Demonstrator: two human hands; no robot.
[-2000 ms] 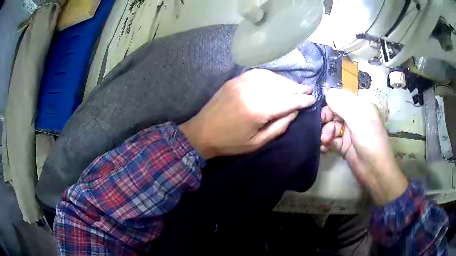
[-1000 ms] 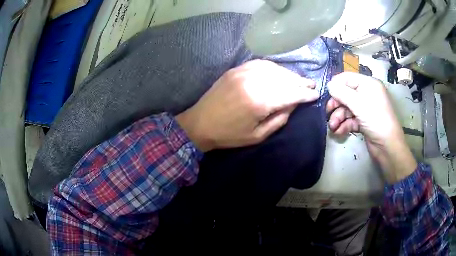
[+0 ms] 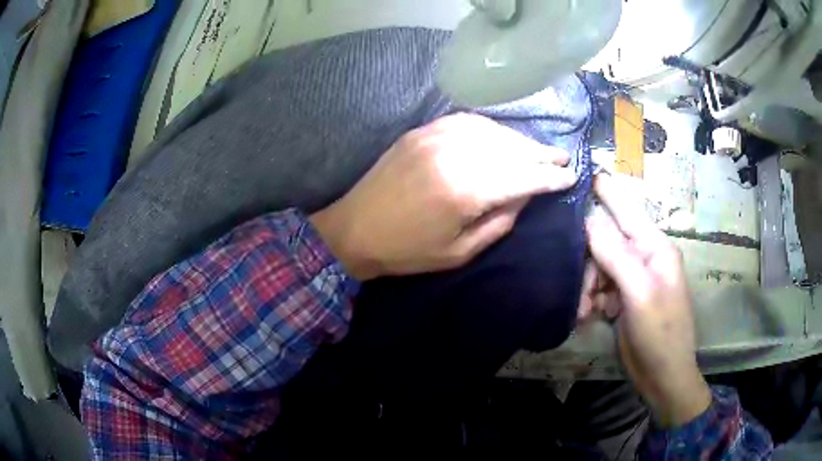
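Note:
A large dark garment piece [image 3: 297,108], with a grey ribbed-looking face and a navy-black part, lies over the machine table and hangs down at the front. My left hand [image 3: 442,198] rests on it, its fingertips pressing the cloth at the folded edge [image 3: 584,167]. My right hand [image 3: 635,270] is at the right side of that edge, thumb and fingers closed on the navy cloth. The yellow-orange plate [image 3: 629,137] stands just above my right fingertips. The needle area is partly hidden by the lamp head and cloth.
The translucent lamp head [image 3: 532,49] hangs over the cloth at the top. The cream machine head [image 3: 667,31] is at the upper right, with a white knob [image 3: 726,140] below it. A blue tray [image 3: 95,126] and a beige cloth roll [image 3: 27,198] lie at the left.
My right hand has moved down along the cloth edge, uncovering more of the yellow-orange plate. My left hand stays nearly in place. The view has shifted slightly since the oldest frame.

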